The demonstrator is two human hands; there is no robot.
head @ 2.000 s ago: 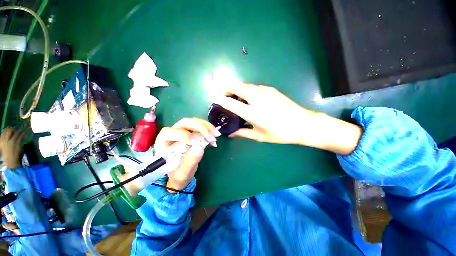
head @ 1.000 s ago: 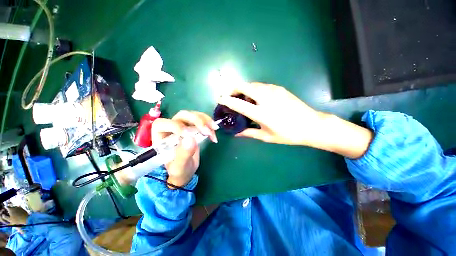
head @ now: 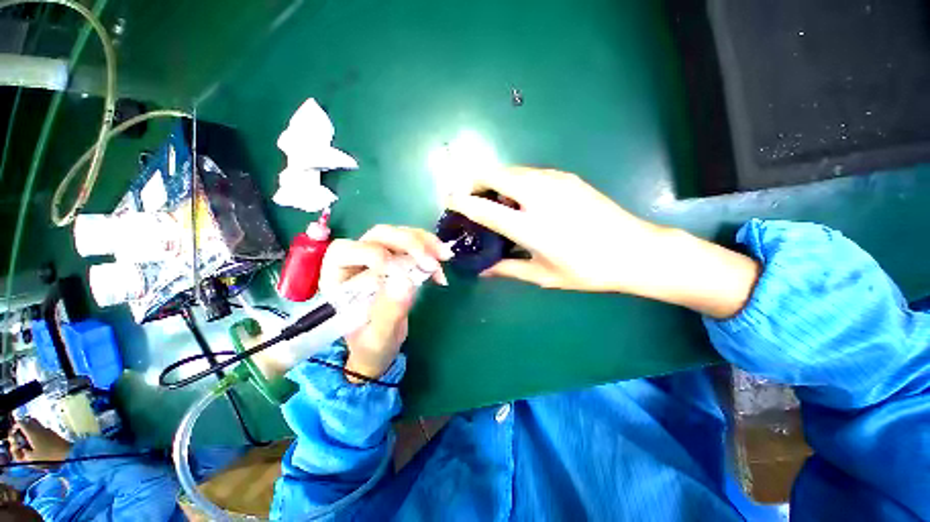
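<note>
My right hand (head: 571,229) holds a round black part (head: 477,245) on the green bench, thumb and fingers around its right side and rim. My left hand (head: 377,275) grips the glue syringe (head: 324,324) like a pen. Its tip points into the middle of the black part; whether it touches is too small to tell. The syringe has a green end cap (head: 255,359), and a thin black cable (head: 306,322) runs beside it to my left wrist. The part's right side is hidden under my right hand.
A red squeeze bottle (head: 304,263) stands left of my left hand, below white crumpled tissue (head: 310,158). The labelled glue dispenser (head: 209,229) is further left. A black tray (head: 826,92) is at upper right. A small bit (head: 517,97) lies beyond my hands. Another person's blue sleeve (head: 97,489) shows at lower left.
Compared with two seconds ago, the view has shifted slightly and the black part appears a little further right. Both hands keep their holds. The neighbour's arm at left has moved down in view.
</note>
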